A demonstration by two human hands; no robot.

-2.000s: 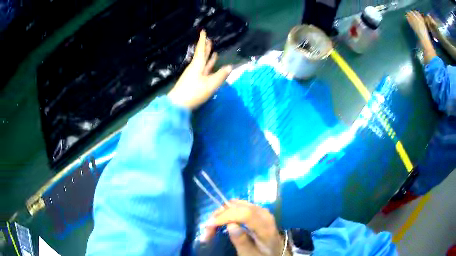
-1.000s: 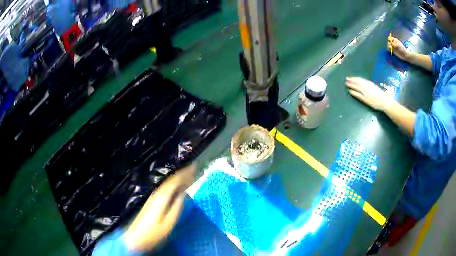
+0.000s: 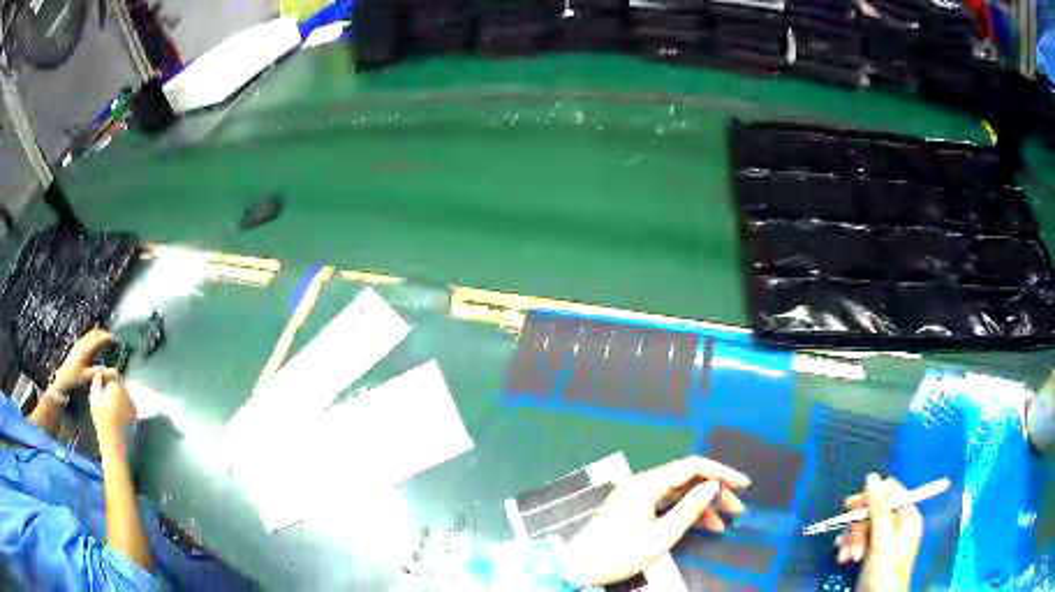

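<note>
My right hand (image 3: 885,534), at the lower right and cut off by the bottom edge, holds slim silver tweezers (image 3: 879,507) pointing left over a dark ring-gasket sheet (image 3: 854,457) on blue film. My left hand (image 3: 654,520) is left of it, palm down with fingers curled and slightly apart; no held thing shows. Its fingertips are over the lower edge of a dark rectangular die-cut sheet (image 3: 752,465). Black strips (image 3: 631,368) on blue film lie above. A white-backed strip sheet (image 3: 565,500) lies partly under my left forearm.
A bright blue liner (image 3: 997,463) is at the right, beside a partly cut-off round tub (image 3: 1042,416). White paper sheets (image 3: 370,445) lie left. Wrapped black trays (image 3: 897,237) sit across the green belt. Another person's hands (image 3: 98,376) work at far left, near a black pile (image 3: 64,295).
The view has swung left, bringing the paper sheets and other worker in and the bottle out. My left hand has come down from its raised reach to the sheets; my right hand is back in view with tweezers.
</note>
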